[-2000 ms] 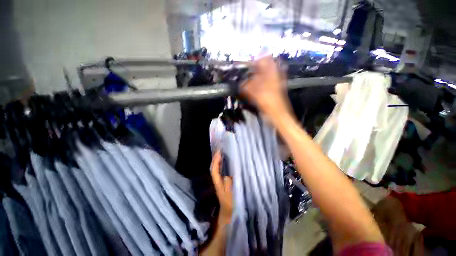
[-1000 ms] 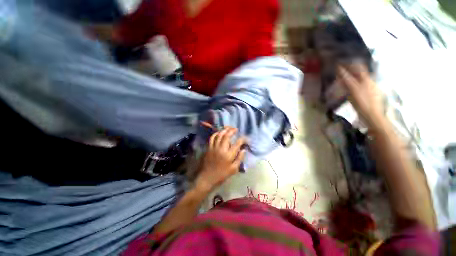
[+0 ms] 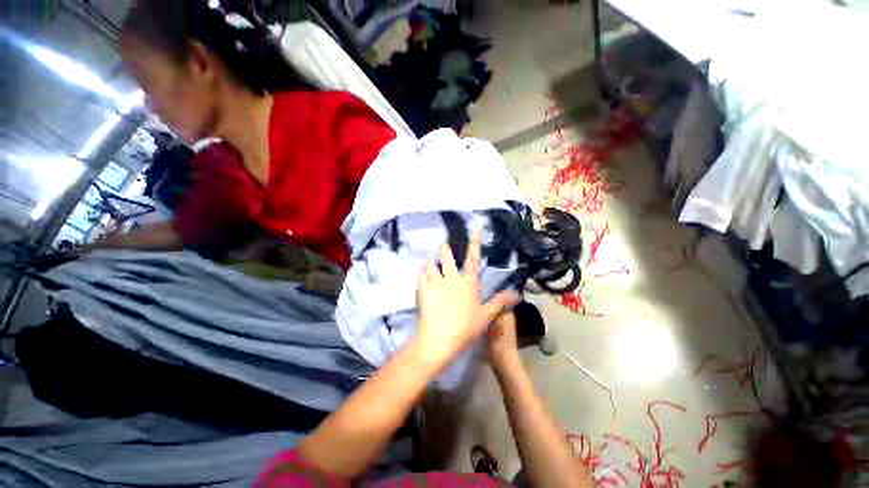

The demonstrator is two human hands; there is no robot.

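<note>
A bunched bundle of pale blue-grey garments (image 3: 419,176) is in front of me at the centre, with black hangers (image 3: 555,250) clustered at its right end. My left hand (image 3: 453,300) lies on top of the bundle with its fingers spread. My right hand (image 3: 501,329) is at the bundle's lower right edge, beside my left thumb. Its fingers are hidden under the cloth and dark hanger parts, so its grip cannot be seen.
A person in a red top (image 3: 319,157) stands just beyond the bundle. Long blue-grey garments (image 3: 219,305) hang at left. A white table (image 3: 762,57) with pale cloth (image 3: 762,181) over its edge is at right. Red thread scraps (image 3: 581,176) lie on the floor.
My right hand has come from the table side to the bundle. My left hand has moved onto the bundle's top. The view has shifted, showing the person's head and more floor.
</note>
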